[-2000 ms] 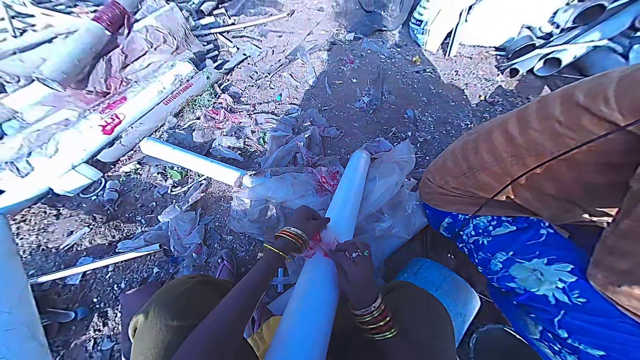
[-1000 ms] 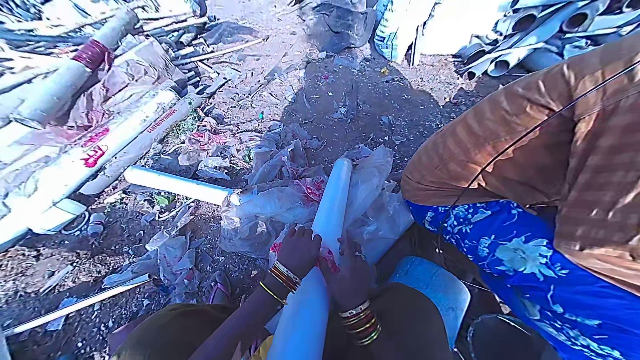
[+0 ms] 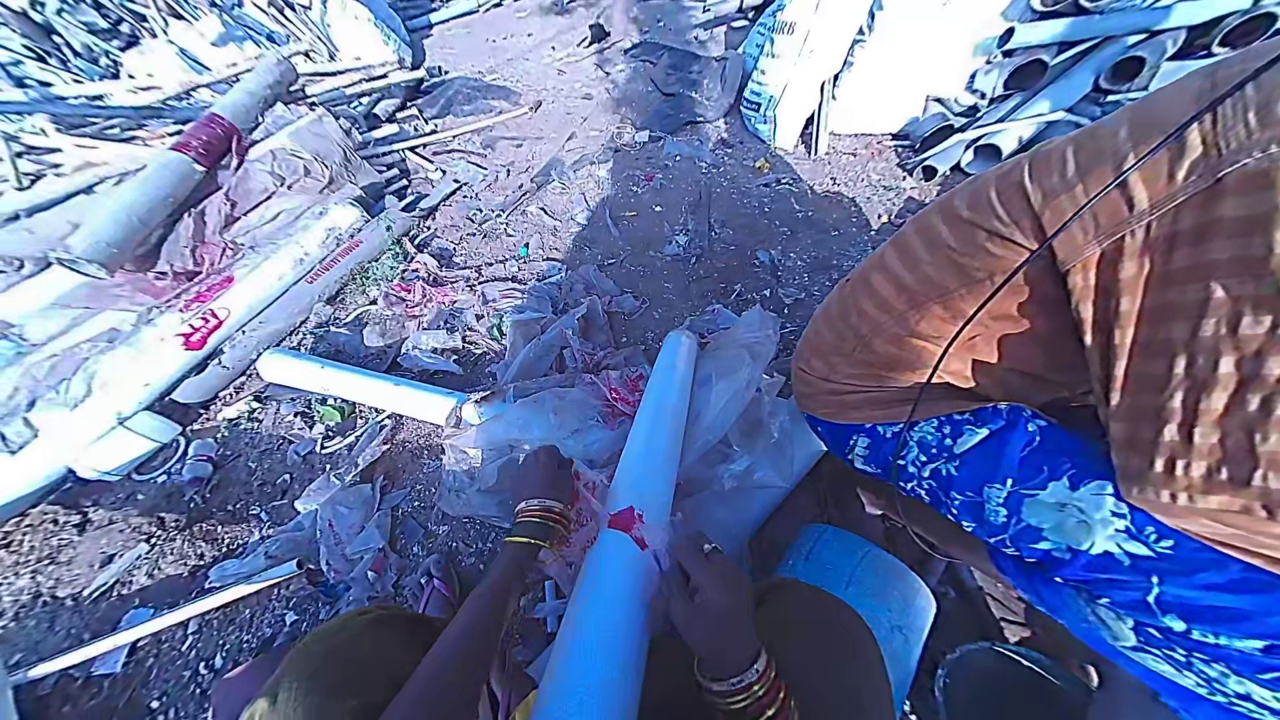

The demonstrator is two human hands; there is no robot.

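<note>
A white plastic pipe (image 3: 640, 470) points away from me between my knees, a torn red-and-clear film wrap (image 3: 628, 527) on its middle. Bangles circle both wrists. My left hand (image 3: 543, 480) is left of the pipe, over crumpled clear plastic film; its fingers are dark, and what they hold cannot be made out. On the pipe's right side, my right hand (image 3: 708, 600) pinches the edge of the film wrap between thumb and fingers. Loose plastic film (image 3: 735, 410) lies under and beside the pipe's far end.
Another person in a brown garment (image 3: 960, 270) and blue floral cloth sits close at right. A short white pipe (image 3: 360, 387) lies ahead left, near larger pipes (image 3: 130, 370). Stacked pipes (image 3: 1070, 90) stand far right. A pale blue curved piece (image 3: 860, 590) is beside my right knee.
My left hand has moved off the pipe to its left; a second ago both hands were together on its middle. The red film patch on top is now exposed.
</note>
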